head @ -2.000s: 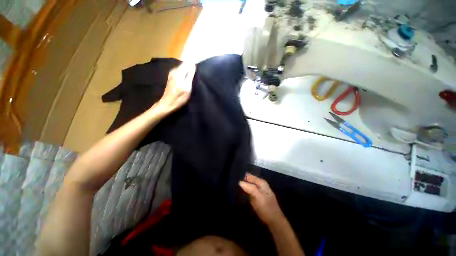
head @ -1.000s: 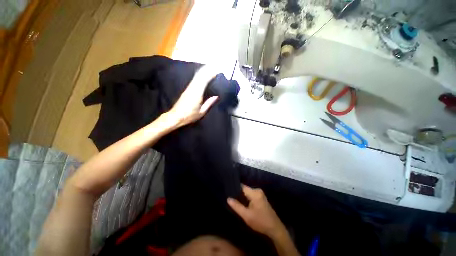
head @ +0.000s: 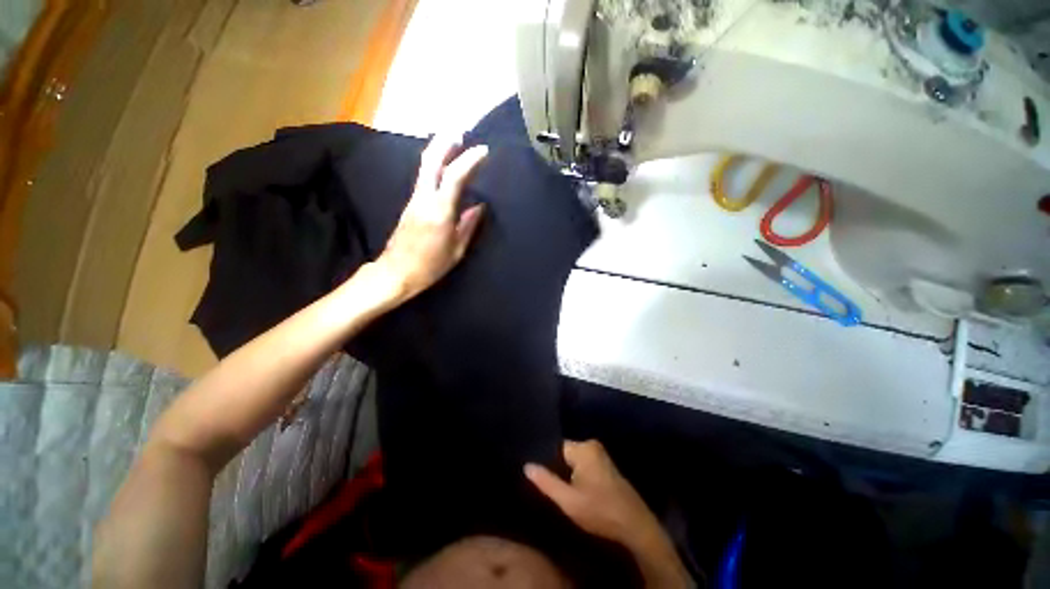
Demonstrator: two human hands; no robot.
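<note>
The black cloth garment piece (head: pixel 484 334) runs from the cardboard at the left across the white table and down over the lap. Its upper right edge lies at the presser foot area (head: pixel 576 173) of the white sewing machine (head: pixel 783 115). My left hand (head: pixel 435 224) lies on the cloth left of the needle, fingers a little spread, palm side down. My right hand (head: pixel 587 489) pinches the cloth's right edge between thumb and fingers, low over the lap. The needle tip is too small to make out.
Blue-handled thread snips (head: pixel 823 296) lie on the machine bed, with a yellow loop (head: pixel 743 184) and a red loop (head: pixel 797 213) behind them. Brown cardboard (head: pixel 276 81) with orange tape is at the left. Grey quilted covering (head: pixel 92 460) is at the lower left.
The bunched cloth near the needle now lies flatter, with its edge at the foot. My left hand has moved slightly left and its fingers have spread. My right hand still holds the cloth edge.
</note>
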